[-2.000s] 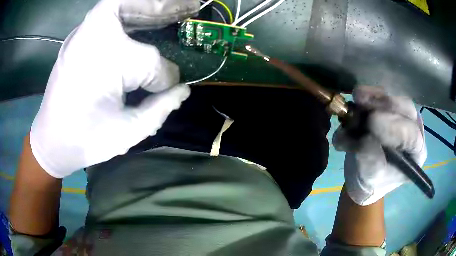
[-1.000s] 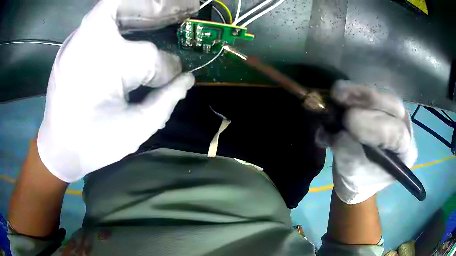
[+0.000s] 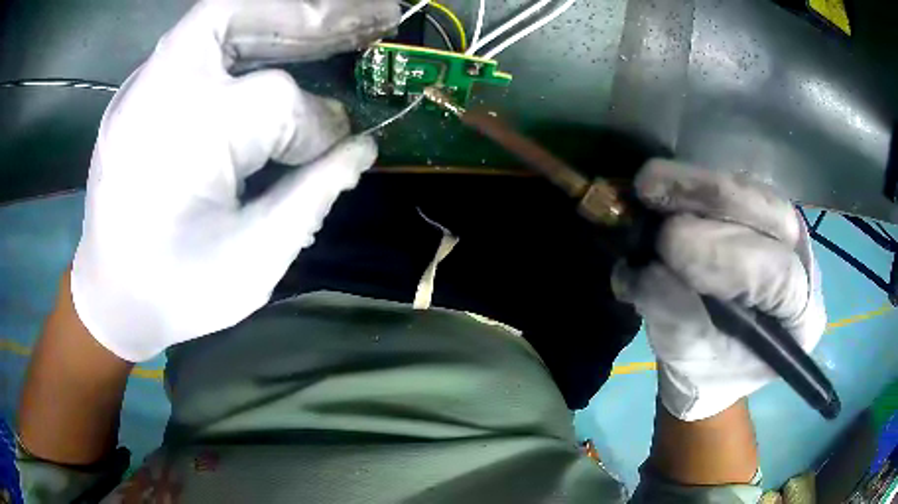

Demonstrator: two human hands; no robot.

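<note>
A green circuit board [image 3: 423,71] lies at the top centre, solder side showing, with white, yellow-green and dark wires [image 3: 492,41] running up from it. My gloved left hand [image 3: 217,167] pinches thin solder wire [image 3: 394,119] between thumb and finger; its upper fingers reach the board's left end. The solder's end meets the board's lower edge. My gloved right hand [image 3: 729,276] holds the soldering iron [image 3: 532,153] by its black handle. The iron's tip is at the board's lower edge, beside the solder's end.
The dark green bench mat [image 3: 748,108] runs across the top, its front edge just below the board. Solder wire comes in from the left over the mat. A yellow marking [image 3: 833,12] is at the top right. Below are my apron, a blue floor with yellow lines and a dark metal frame [image 3: 855,246].
The iron's tip has moved left from beside the board's right end to its lower middle edge. My right hand has moved left with it. The board has shifted slightly right.
</note>
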